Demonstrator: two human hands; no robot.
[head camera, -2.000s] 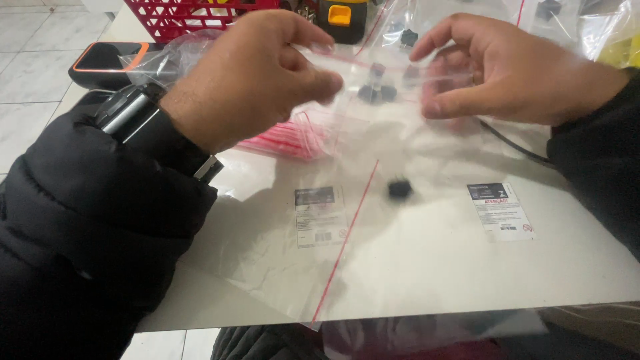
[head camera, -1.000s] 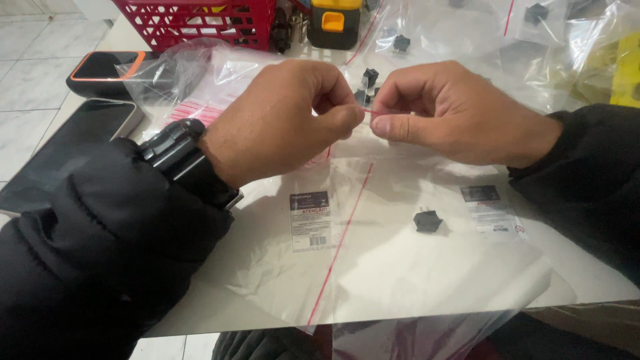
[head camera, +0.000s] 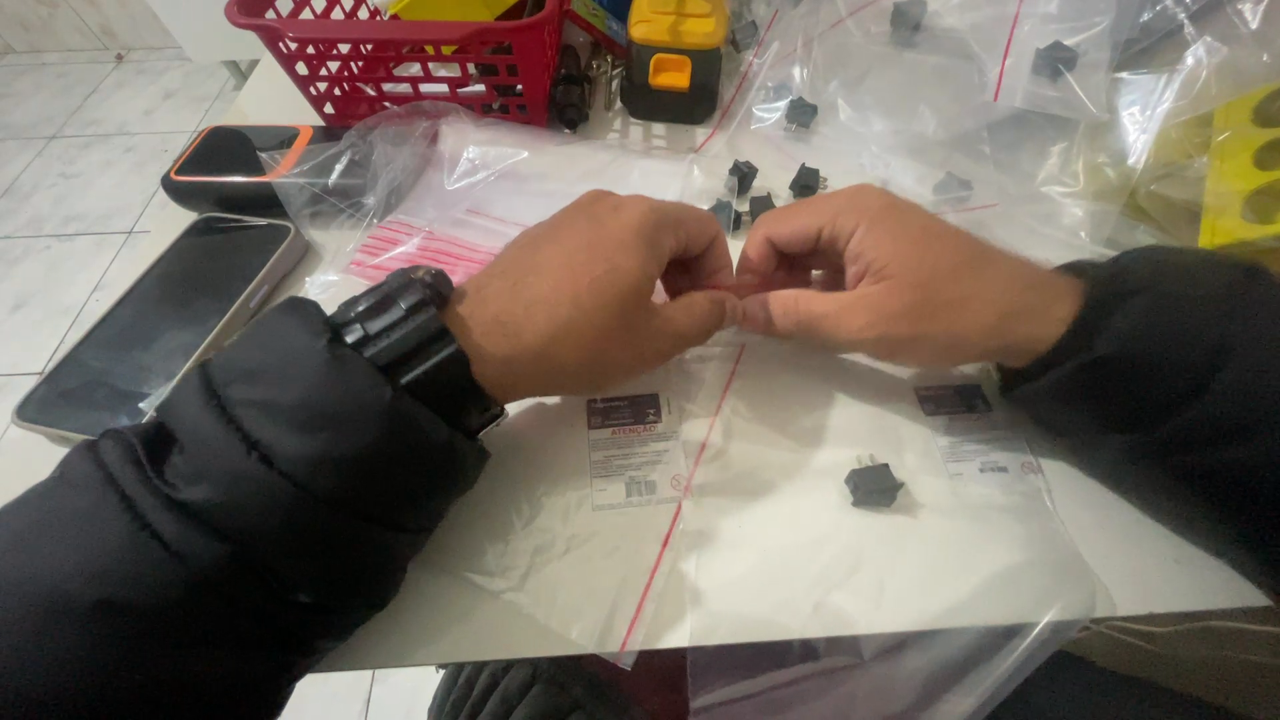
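Note:
My left hand (head camera: 610, 290) and my right hand (head camera: 890, 275) meet at the thumbs, pinching the red-striped closure of a clear plastic zip bag between them. Most of that bag is hidden by my fingers. Below them lies a large clear zip bag (head camera: 780, 560) with a red strip along its left side. A black rocker switch (head camera: 873, 485) with metal pins shows on it, left of a printed label (head camera: 975, 435). Another clear bag (head camera: 530, 530) with a label (head camera: 633, 450) is at the left. Several black switches (head camera: 805, 180) lie just beyond my fingers.
A smartphone (head camera: 165, 315) and a black case with orange trim (head camera: 240, 165) are at the left. Behind stand a red plastic basket (head camera: 400, 65) and a yellow-black battery pack (head camera: 672, 60). Stacked red-striped bags (head camera: 430, 245), more bagged switches (head camera: 1055, 60) and a yellow perforated piece (head camera: 1240, 180) surround the work.
My hands were apart over a clear bag two seconds ago; they have come together at its closure. The near switch and large bag show in the earlier frames too.

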